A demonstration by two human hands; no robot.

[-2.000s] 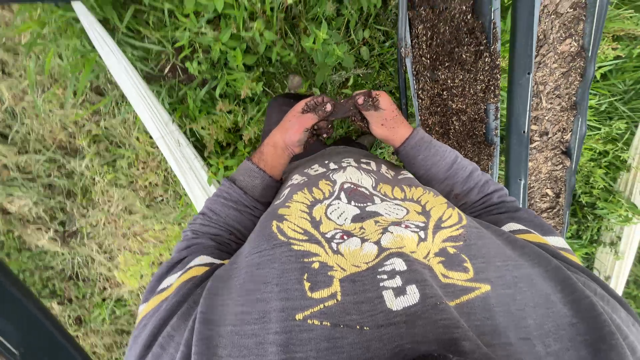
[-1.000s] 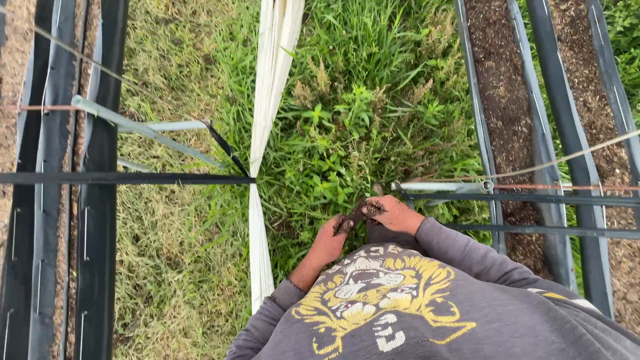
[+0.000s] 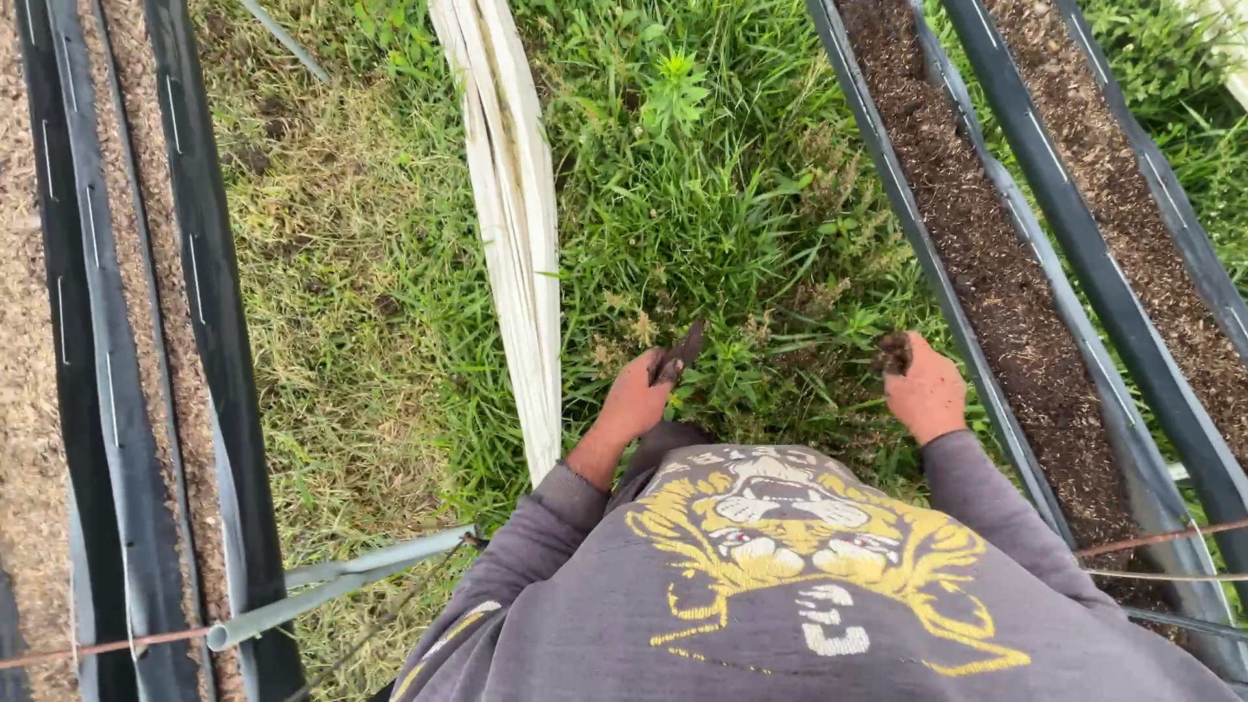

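Note:
My left hand (image 3: 634, 395), soiled at the fingers, grips a dark, flat, pointed piece (image 3: 686, 347) that is coated with soil; its exact kind is unclear. It points up and to the right over the grass. My right hand (image 3: 924, 385) is apart from it, near the edge of the trough on the right, with its soiled fingers curled around a dark brown clump (image 3: 892, 354) that looks like soil. Both hands are in front of my grey sweater, above green weeds.
Long black-lined troughs of dark substrate (image 3: 1004, 263) run along the right, and others with lighter substrate (image 3: 136, 322) along the left. Folded white sheeting (image 3: 515, 224) stretches over the grass. Grey metal pipes (image 3: 341, 575) and a rusty rod (image 3: 146, 641) cross at lower left.
My hands were together around dark material; now they are apart, the right one farther right beside the trough. The view has shifted.

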